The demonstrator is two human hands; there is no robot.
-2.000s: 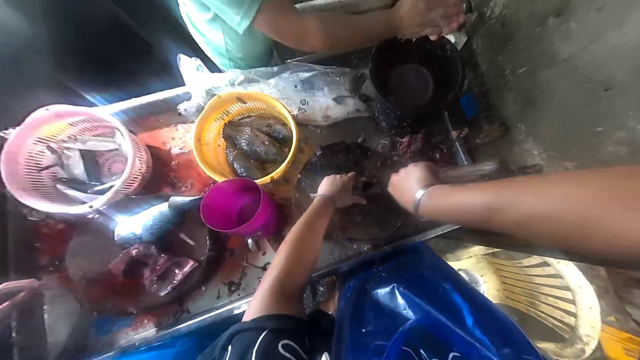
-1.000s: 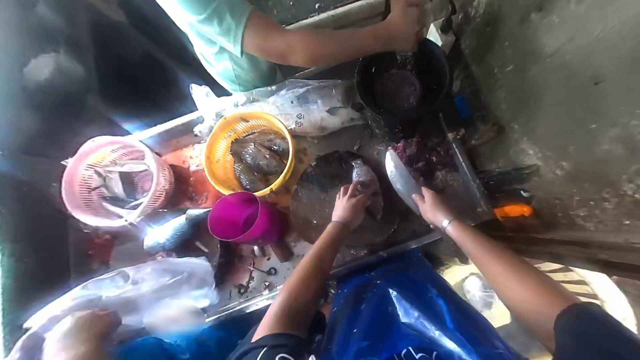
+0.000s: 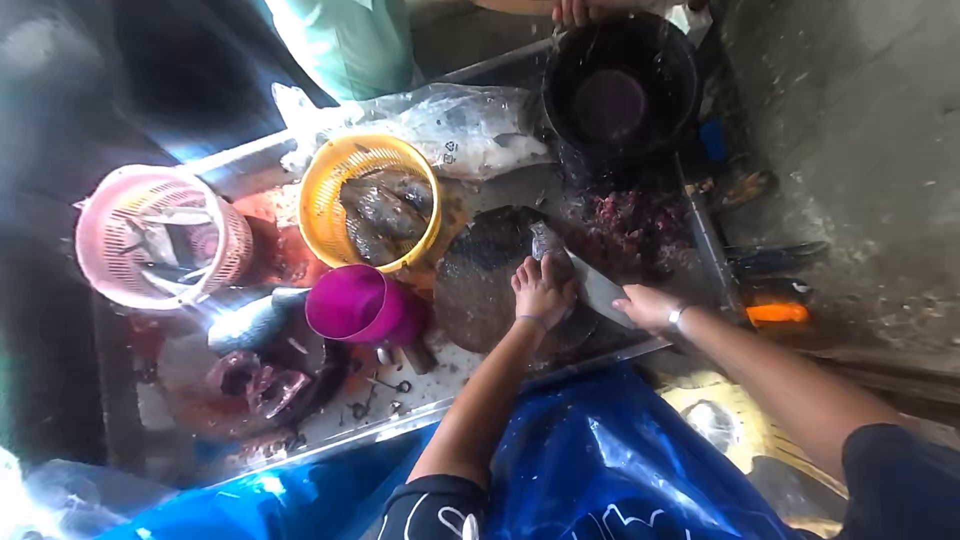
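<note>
On a dark round chopping block (image 3: 476, 300), a fish (image 3: 547, 241) lies under my left hand (image 3: 544, 291), whose fingers press on it; the palm hides much of the fish. My right hand (image 3: 651, 307) grips a broad-bladed knife (image 3: 600, 291), its blade flat-looking and close to the fish's right side. Reddish fish scraps (image 3: 637, 217) are heaped just beyond the block. To the left stand a magenta plastic container (image 3: 364, 306) and a yellow basket (image 3: 315, 202) holding several dark fish (image 3: 386, 214).
A pink basket (image 3: 94, 247) of fish stands at far left, near cut fish pieces (image 3: 270, 390) on another block. A black tub (image 3: 555, 97) and a plastic bag (image 3: 480, 127) lie at the back. A person in a light green garment (image 3: 352, 45) stands opposite.
The fish on the block, plain a second ago beside my left hand, is now mostly under that hand. The knife has come down close to it. The co-worker's arm has drawn back toward the top edge.
</note>
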